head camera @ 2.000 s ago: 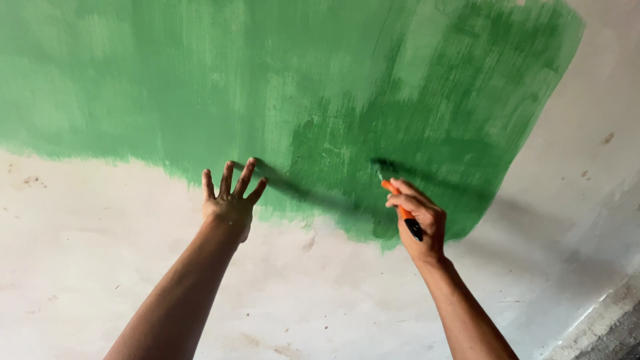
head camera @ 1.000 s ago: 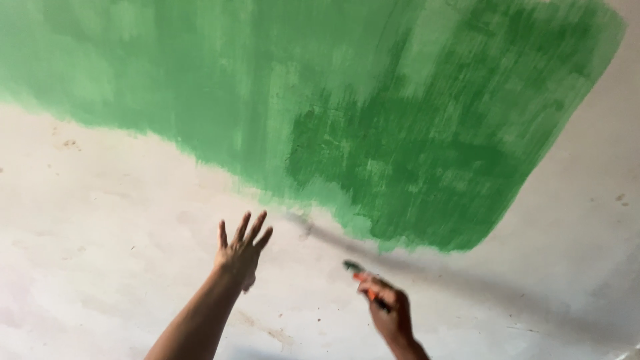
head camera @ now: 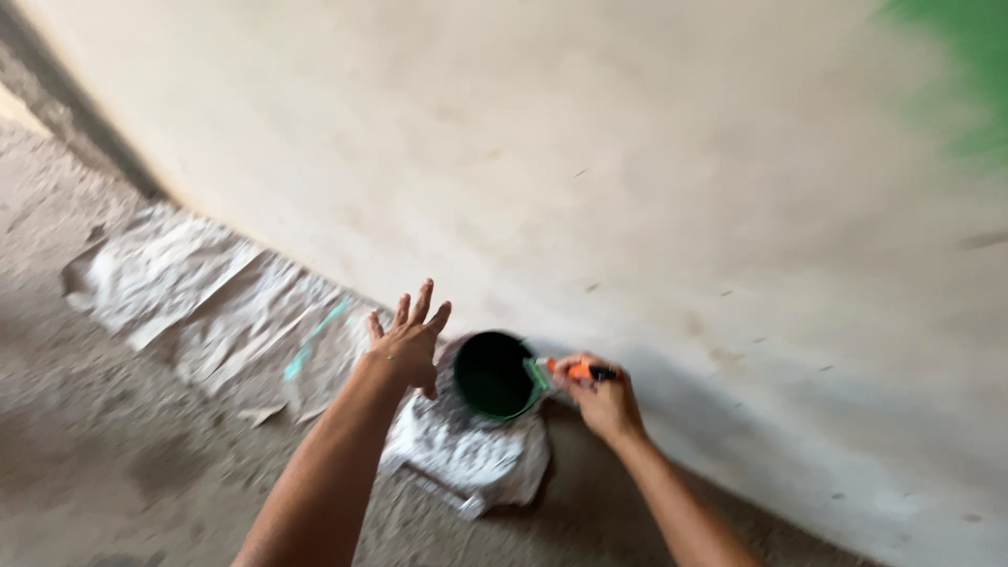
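A round paint bucket (head camera: pixel 496 375) with a dark inside and green on its rim stands on a crumpled plastic sheet on the floor, close to the wall. My right hand (head camera: pixel 602 394) grips a paintbrush (head camera: pixel 581 370) by its orange and black handle. The brush's green-stained head is at the bucket's right rim; whether it touches the rim is not plain. My left hand (head camera: pixel 409 339) is spread, fingers apart and holding nothing, just left of the bucket. Paint inside the bucket is too dark to make out.
The pale wall (head camera: pixel 551 181) fills the upper view, with green paint (head camera: pixel 972 63) at the top right. Wrinkled plastic sheeting (head camera: pixel 205 295) with a turquoise streak lies along the wall's foot. Rough bare floor (head camera: pixel 181 457) spreads at the lower left.
The view has swung down from the green-painted wall to the floor. My right hand has brought the brush from the wall to the bucket. My left hand stays spread.
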